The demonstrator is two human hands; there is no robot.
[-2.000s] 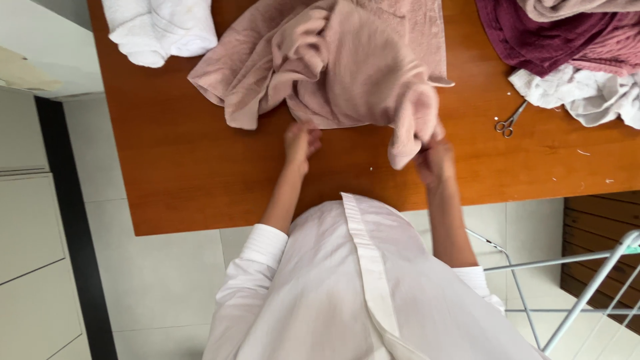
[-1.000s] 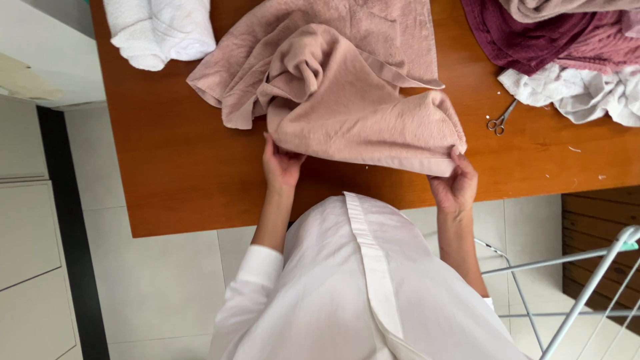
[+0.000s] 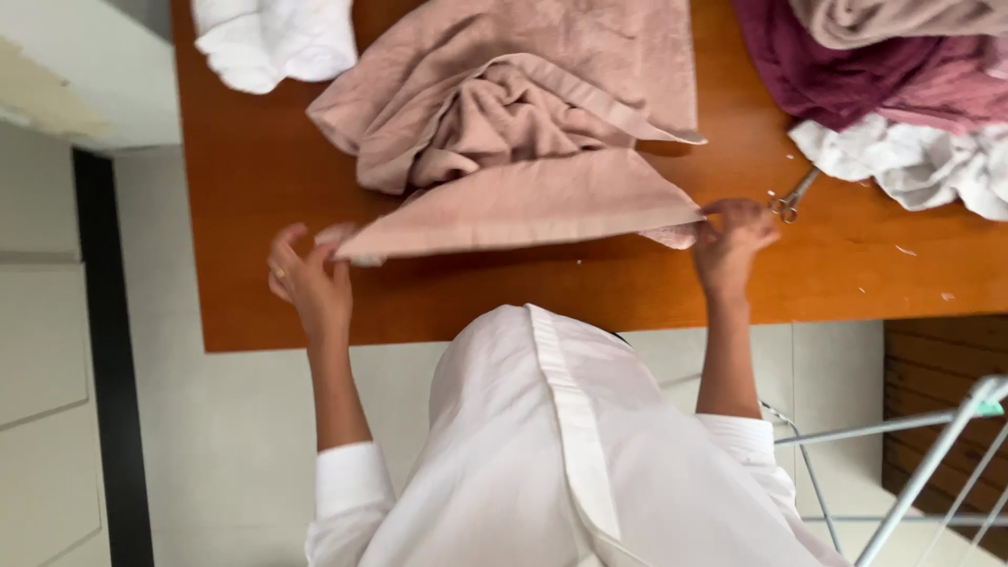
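A dusty-pink towel (image 3: 543,189) lies bunched and partly spread on a wooden table, its near edge drawn out between my hands. My left hand (image 3: 311,276), with a ring on one finger, pinches the towel's left corner. At the opposite corner my right hand (image 3: 728,236) grips the cloth between thumb and fingers. The near hem is stretched nearly straight, while the middle of the towel stays crumpled behind it. Just past my right hand lie small metal scissors (image 3: 790,201).
The table (image 3: 260,315) ends in front of my body. White folded cloth (image 3: 276,39) sits at the back left. Purple cloth (image 3: 835,71), pink cloth and white cloth (image 3: 929,161) are heaped at the right. A metal drying rack (image 3: 913,480) stands at the lower right.
Two seconds ago the towel hung bunched near my right hand. Since a second ago my hands have moved farther apart, and the near edge is now pulled out straight between them.
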